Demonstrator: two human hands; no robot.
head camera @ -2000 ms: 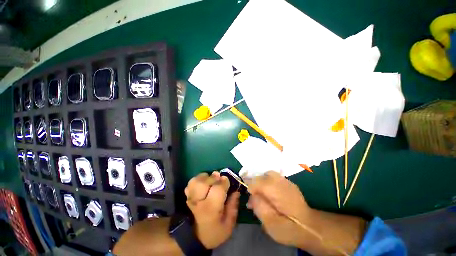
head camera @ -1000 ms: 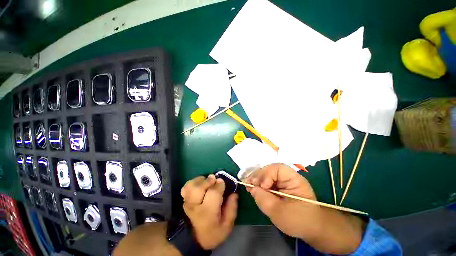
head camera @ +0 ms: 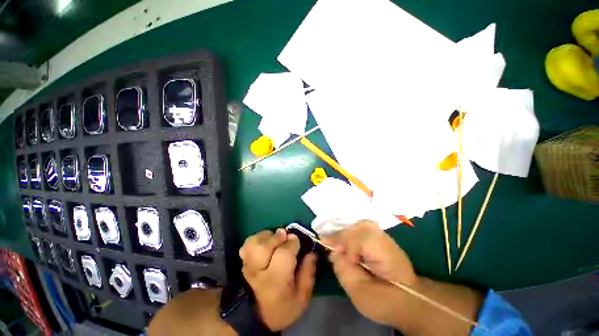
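Note:
My left hand (head camera: 276,272) holds a smartwatch body (head camera: 302,232), mostly hidden by the fingers, with its silver rim and dark face showing. My right hand (head camera: 368,262) holds a bamboo stick (head camera: 420,294) like a pen, its tip at the watch body's rim; I cannot tell if it touches. A crumpled white wipe (head camera: 341,218) lies just behind the right fingers. A black foam tray (head camera: 225,157) at left holds rows of watch bodies, some glass side up, some white back up; one slot in the second row has no watch body, only a small scrap.
White wipes (head camera: 374,72) lie beyond my hands, with spare bamboo sticks (head camera: 483,220), an orange stick (head camera: 338,167) and yellow finger cots (head camera: 262,146) on and around them. A brown ribbed block (head camera: 570,164) and a yellow figure (head camera: 570,69) stand at right. Clear film (head camera: 234,123) lies by the tray.
The bamboo stick's rear end has swung lower towards the wearer since one second ago, and the right hand has turned with it. The left hand still holds the watch body. The view has shifted slightly.

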